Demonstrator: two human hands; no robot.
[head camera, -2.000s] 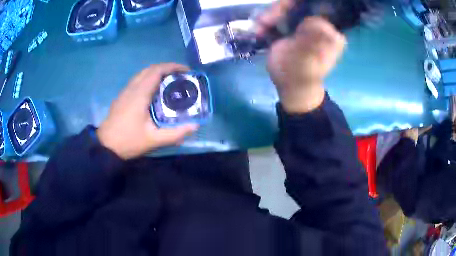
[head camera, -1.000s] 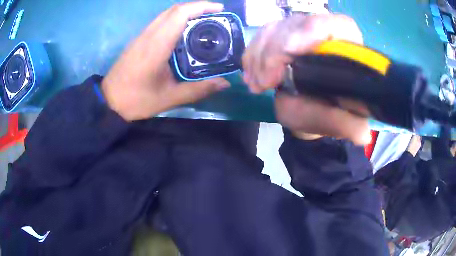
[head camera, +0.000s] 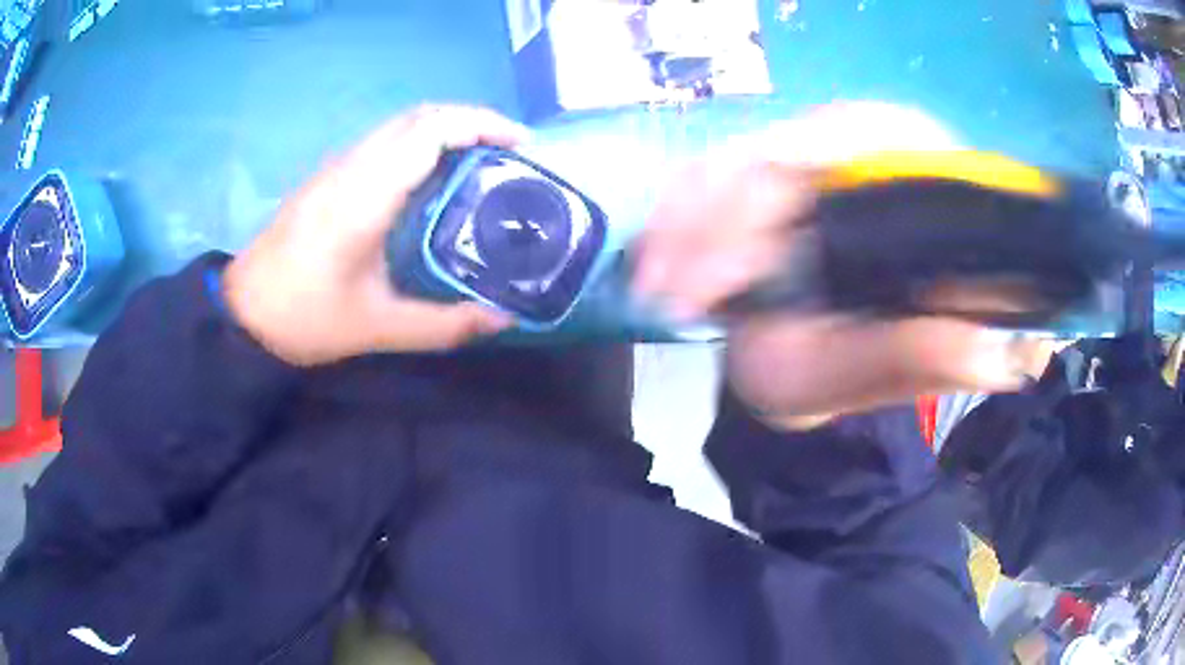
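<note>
My left hand (head camera: 344, 247) is closed around a blue speaker (head camera: 520, 234), with its black front and round cone turned up and towards the right. The thumb is along its lower side and the fingers are behind its upper edge. My right hand (head camera: 793, 260) is blurred and holds the electric screwdriver (head camera: 955, 240), a thick black cylinder with a yellow-orange band. It lies about level, to the right of the speaker, its cable end to the right. The bit cannot be made out, and no contact with the speaker shows.
The screw feeder (head camera: 656, 52) stands at the back centre of the green bench (head camera: 260, 104). Another assembled speaker (head camera: 46, 253) stands at the left edge. Small light-blue strips (head camera: 33, 130) lie at the far left. A person in dark clothes (head camera: 1053, 455) is at the right.
Over the last second, the speaker has turned and tilted in my left hand and sits lower in view. The screwdriver came into clear view after two seconds ago and has shifted slightly right.
</note>
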